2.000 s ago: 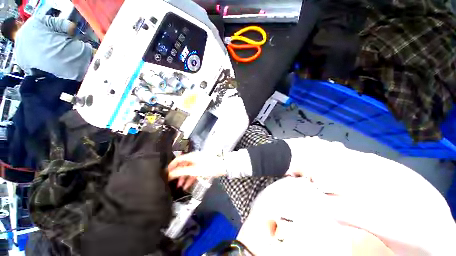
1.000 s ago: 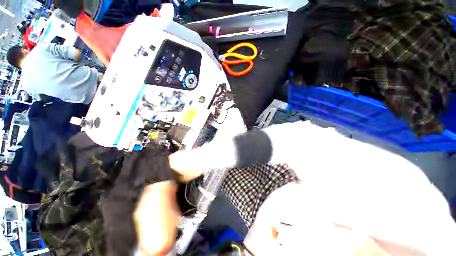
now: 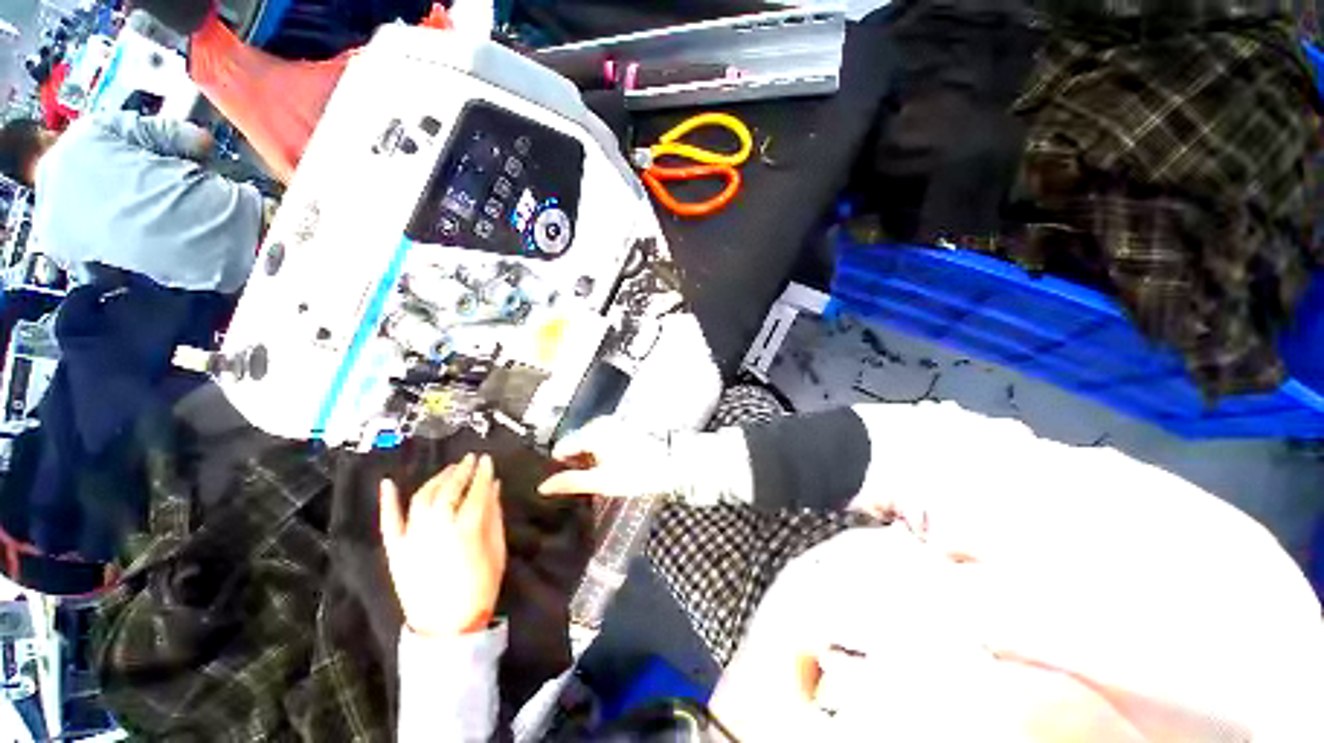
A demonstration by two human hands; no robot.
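Observation:
The black fabric section (image 3: 537, 544) lies at the needle area (image 3: 443, 402) of the white overlock machine (image 3: 327, 240). Dark plaid cloth (image 3: 218, 610) with thin pale lines joins it and hangs left. My left hand (image 3: 447, 544) lies flat on the black fabric just below the needle area, fingers spread. My right hand (image 3: 617, 465) is at the fabric's right edge, beside the machine bed, its fingertips closed on the edge. The cloth under my left palm is hidden.
Orange-yellow scissors (image 3: 697, 164) lie on the black table (image 3: 755, 240), near a grey metal tray (image 3: 741, 58) with pink items. A blue crate (image 3: 987, 327) on the right holds plaid pieces (image 3: 1162, 160). A person in grey (image 3: 145, 203) is at upper left.
My left hand has come in from the bottom edge and moved up onto the fabric near the needle. My right hand has shifted slightly right. The black fabric now spreads further right.

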